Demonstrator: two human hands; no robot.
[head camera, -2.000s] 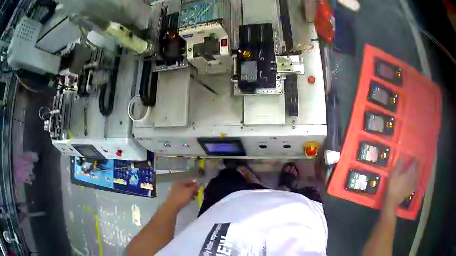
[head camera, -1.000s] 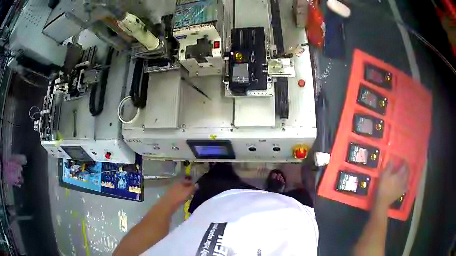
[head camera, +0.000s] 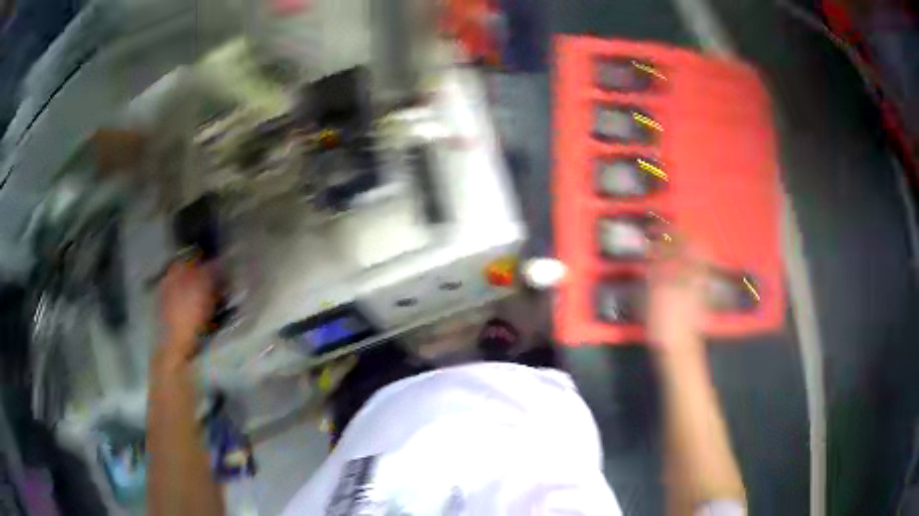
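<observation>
The red-orange parts tray [head camera: 720, 171] lies on the dark surface at the right. Several black device housings [head camera: 626, 178] sit in its left column, and one housing [head camera: 734, 290] sits at its bottom right. My right hand [head camera: 677, 292] is over the tray's bottom end, between the two bottom housings; blur hides whether its fingers hold one. My left hand [head camera: 189, 297] is raised over the machine's left part, beside dark blurred parts; I cannot tell whether it holds anything. A black fixture [head camera: 343, 151] stands on the machine bed.
The white machine front carries a blue-lit control display [head camera: 327, 331] and a red emergency stop on yellow [head camera: 501, 270]. A white rounded object [head camera: 544, 272] is between machine and tray. A blue patterned panel [head camera: 228, 443] is low at the left. The whole view is blurred.
My view has turned, so machine and tray appear further left and tilted. My left hand has moved from beside my body up over the machine. My right hand has shifted left across the tray's bottom end.
</observation>
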